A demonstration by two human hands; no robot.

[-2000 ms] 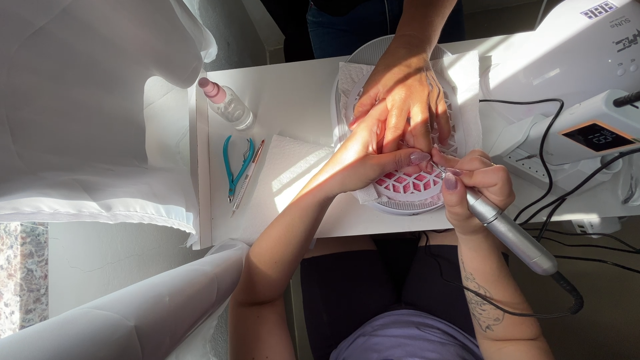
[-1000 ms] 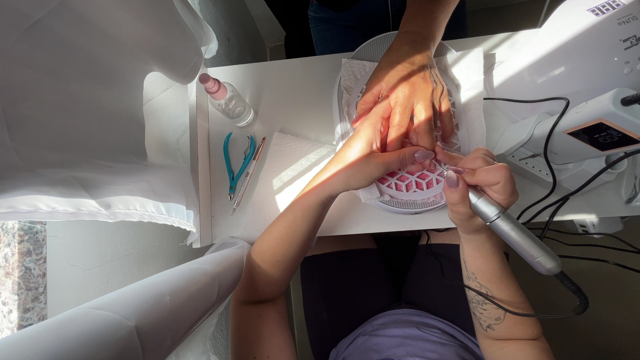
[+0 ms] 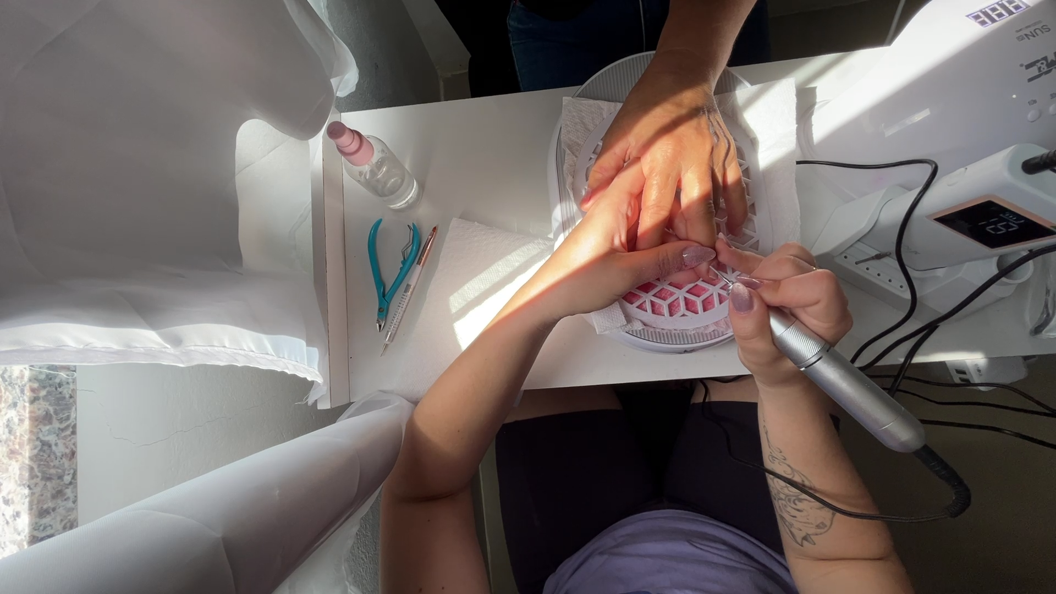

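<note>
My left hand (image 3: 631, 256) holds a finger of another person's hand (image 3: 681, 140), which reaches in from the far side of the table. My right hand (image 3: 788, 301) grips a silver electric nail drill (image 3: 850, 386) like a pen, its thin bit close to the held fingertip. Whether the bit touches the nail cannot be told. Under the hands lies a round white nail dust collector (image 3: 639, 336) with a patterned grille over pink, partly covered by a paper towel (image 3: 775, 157).
On the white table (image 3: 487, 132) at left are a spray bottle (image 3: 384, 169), teal cuticle nippers (image 3: 386, 276), a thin pen-like tool (image 3: 410, 289) and a paper towel (image 3: 495, 276). The drill's control unit (image 3: 982, 214), a white lamp (image 3: 924, 91) and black cables (image 3: 912, 247) lie right. A white curtain (image 3: 165, 206) hangs left.
</note>
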